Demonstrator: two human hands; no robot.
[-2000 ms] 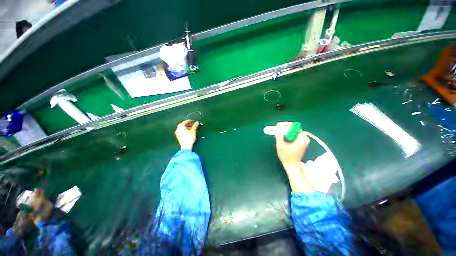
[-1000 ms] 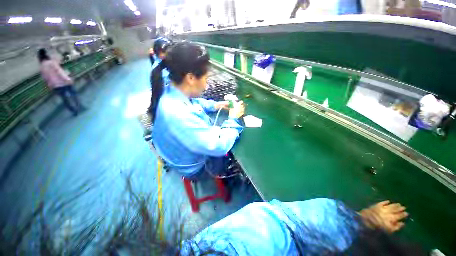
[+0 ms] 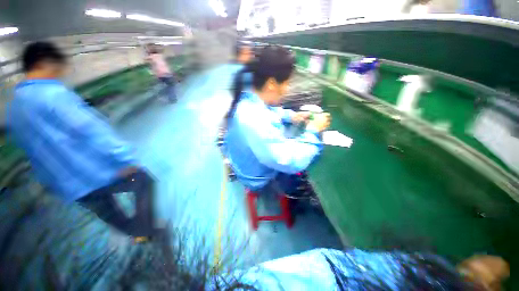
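My left hand (image 3: 485,271) is at the lower right corner, over the near part of the green belt (image 3: 378,190). It is blurred, and its fingers and anything in them cannot be made out. My blue left sleeve runs along the bottom edge. My right hand is out of the picture. A small dark part (image 3: 394,149) lies on the belt toward the rail, and another dark part (image 3: 480,215) lies above my left hand. The whole view is blurred.
A person in a blue smock (image 3: 267,139) sits on a red stool (image 3: 270,210) at the belt, hands near a white sheet (image 3: 337,138). Another person in blue (image 3: 68,136) stands in the blue aisle at left. A person in pink (image 3: 159,67) is farther back. A metal rail (image 3: 432,128) borders the belt.
The view has swung left from the belt to the aisle, bringing the standing person in blue into view. My right hand left the picture; my left hand now shows farther toward the lower right.
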